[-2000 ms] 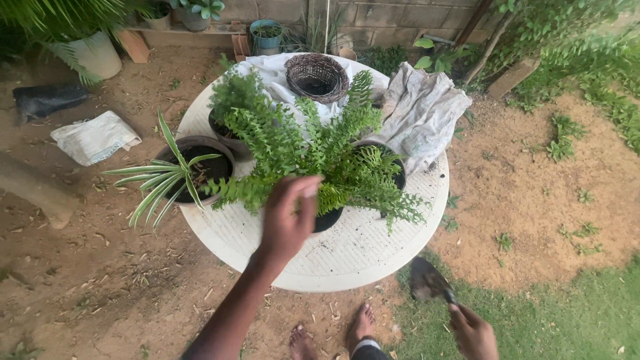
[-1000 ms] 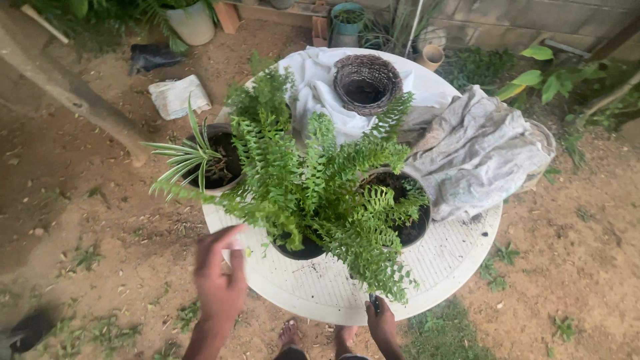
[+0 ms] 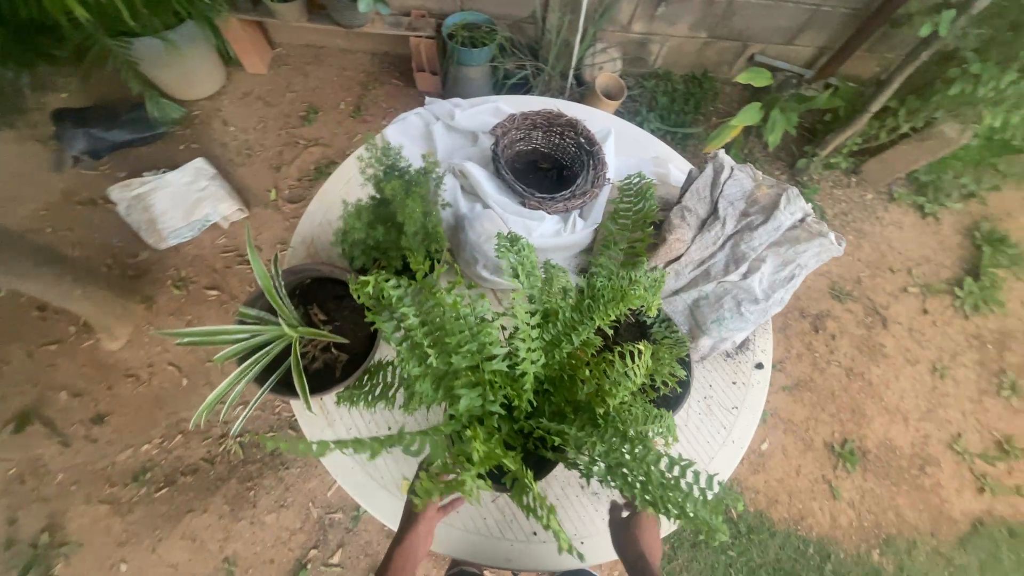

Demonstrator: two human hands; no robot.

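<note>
A leafy fern (image 3: 512,360) in a dark pot fills the middle of the round white plastic table (image 3: 728,400). At the table's near edge, my left hand (image 3: 432,508) reaches under the fronds left of the pot, its fingers partly hidden. My right hand (image 3: 632,524) is at the near right, beneath the fronds; whether it holds anything cannot be seen. A spider plant (image 3: 276,328) grows in a brown pot on the left. Behind the fern are a feathery green plant (image 3: 392,212), a woven twig basket (image 3: 548,160) on white cloth (image 3: 480,192), and another dark pot (image 3: 676,392).
A crumpled, soil-stained woven sack (image 3: 744,248) lies on the table's right side. On the ground at left are a folded white sack (image 3: 178,202) and a dark bag (image 3: 108,132). Pots, a blue planter (image 3: 470,44) and bricks stand along the block wall (image 3: 728,36).
The left hand has moved from beside the table to under the fern's fronds. The trowel seen in my right hand two seconds ago is out of sight.
</note>
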